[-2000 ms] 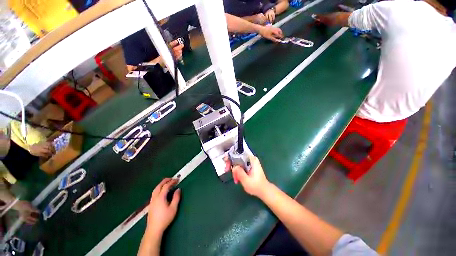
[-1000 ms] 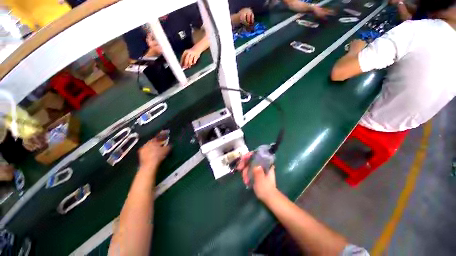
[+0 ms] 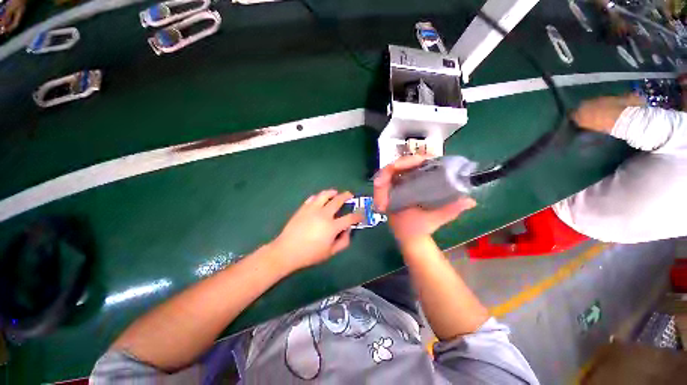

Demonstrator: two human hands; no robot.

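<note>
My right hand (image 3: 418, 214) is closed around a thick grey electric screwdriver (image 3: 433, 184), which lies tilted, its black cable running off to the right. My left hand (image 3: 316, 229) holds a device housing (image 3: 367, 211) on the green bench, its fingers covering most of the loop; a blue-and-white end shows between the two hands. The screwdriver's front end is hidden behind my right hand, so I cannot tell if it touches the housing. The screw feeder (image 3: 428, 116), a white-and-dark box, stands just beyond my right hand.
Several loop-shaped units (image 3: 68, 88) lie on the belt beyond the pale rail (image 3: 331, 122). A white post (image 3: 497, 34) rises behind the feeder. A coiled black cable (image 3: 45, 274) lies at the left. A person in a white shirt (image 3: 633, 180) sits at the right on a red stool (image 3: 527, 234).
My left hand has come from the belt to the near bench with a housing. My right hand has brought the screwdriver beside it, now tilted over. The view has turned downward.
</note>
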